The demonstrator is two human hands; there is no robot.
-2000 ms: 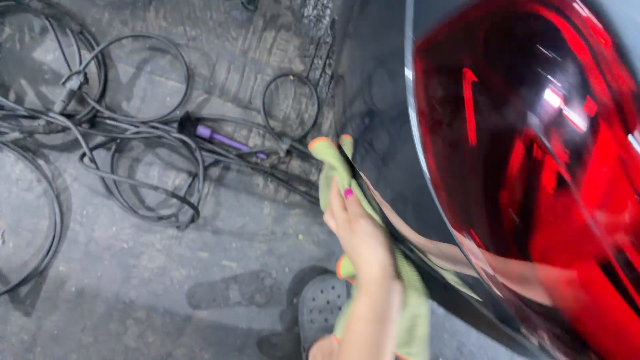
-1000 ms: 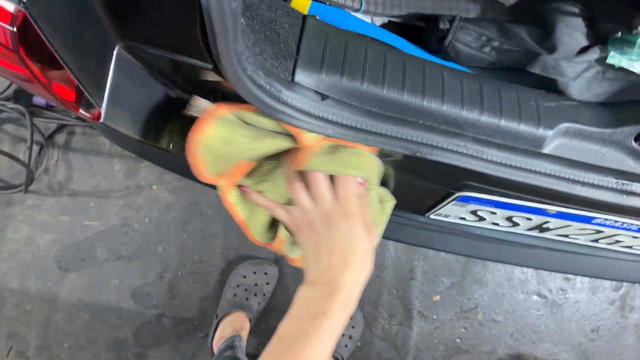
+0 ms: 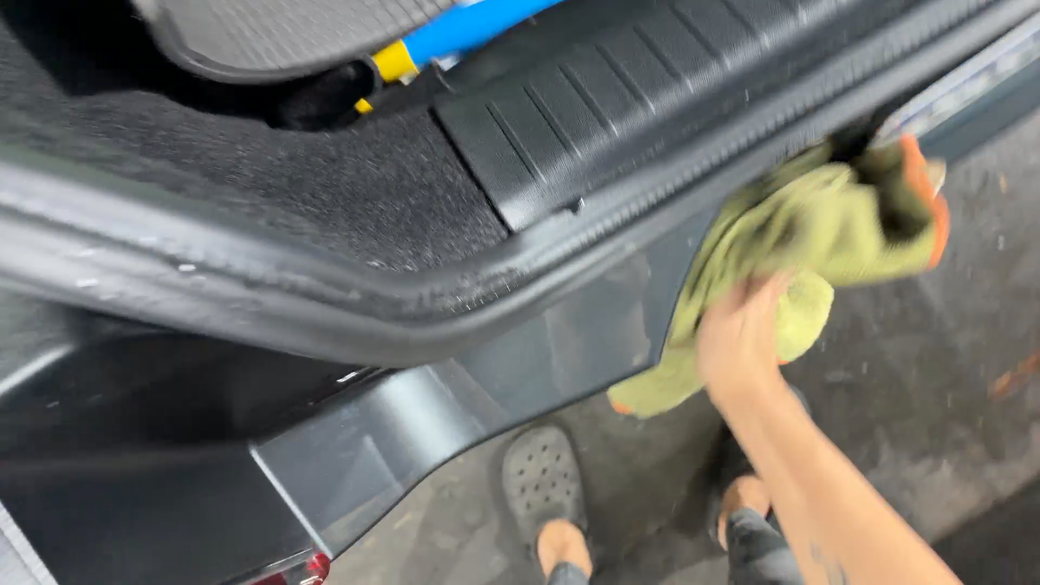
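Note:
My right hand [image 3: 743, 333] grips a yellow-green microfiber cloth [image 3: 821, 219] with orange edging. The bunched cloth lies against the outer edge of the car's dark rear bumper [image 3: 569, 325], below the black rubber seal [image 3: 406, 325] of the open trunk, and part of it hangs past that edge. Motion blurs the hand and cloth, and the fingertips are hidden in the folds. The end of a licence plate [image 3: 934, 106] shows just above the cloth. My left hand is out of view.
Inside the trunk are a ribbed plastic sill trim [image 3: 569, 122], dark carpet [image 3: 325, 187], a gray ribbed mat [image 3: 284, 32] and a blue and yellow object [image 3: 471, 32]. A red tail light [image 3: 313, 569] shows at the bottom left. My gray clog [image 3: 543, 475] stands on the concrete floor.
My right hand, still holding the cloth, has moved from beside the tail light along the rear bumper to near the licence plate. The view has shifted a lot.

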